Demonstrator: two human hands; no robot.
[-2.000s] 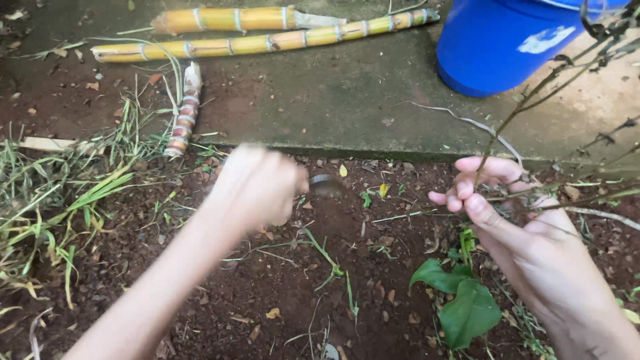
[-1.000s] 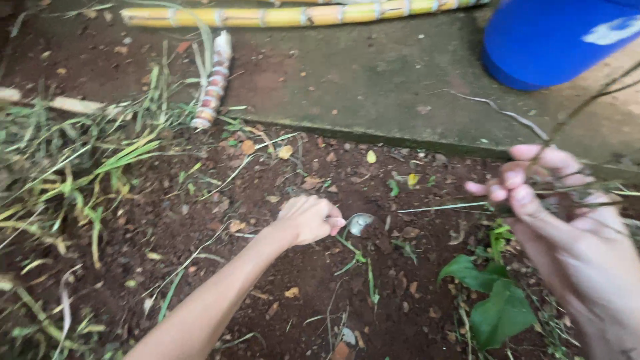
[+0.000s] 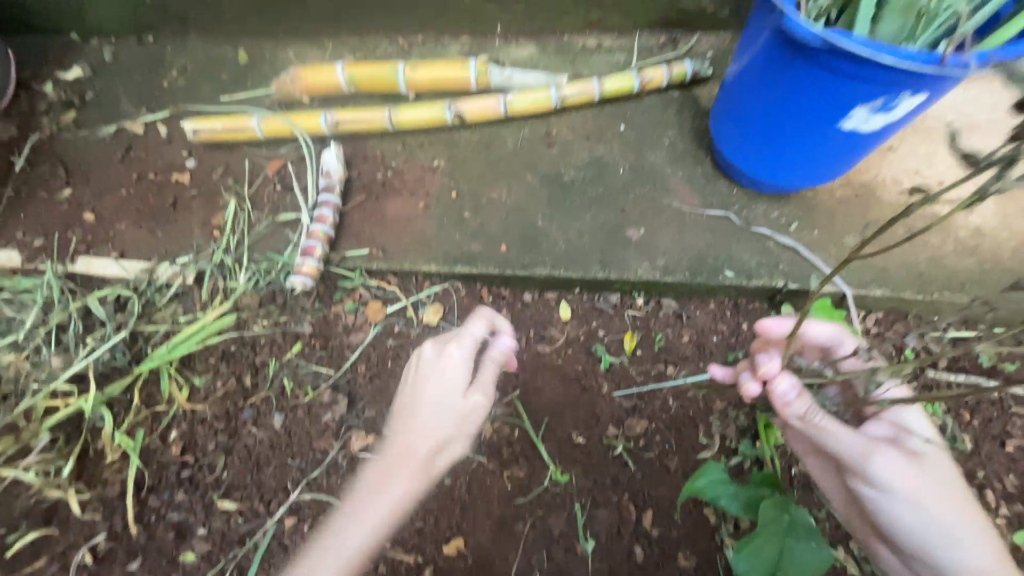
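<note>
My left hand [image 3: 452,380] hangs over the brown soil at centre, blurred, with its fingers curled. Whatever may be inside those fingers is hidden. On the right, my right hand [image 3: 848,408] pinches thin dry plant stems [image 3: 850,254] between thumb and fingers; the branching stems reach up and out to the right edge. Under that wrist grows a plant with broad green leaves [image 3: 780,536]. A short green sprig [image 3: 548,464] lies on the soil between my hands.
Beyond the soil runs a concrete ledge [image 3: 520,216]. Two yellow cane stalks [image 3: 472,108] lie on it, with a blue bucket [image 3: 808,120] of greenery at right. A short reddish cane piece [image 3: 316,236] rests across the ledge's edge. Pulled grass [image 3: 152,352] is heaped at left.
The small metal blade at my left hand in the earlier frames does not show now. My right hand still holds the stems. The view has shifted, bringing the bucket's top into sight.
</note>
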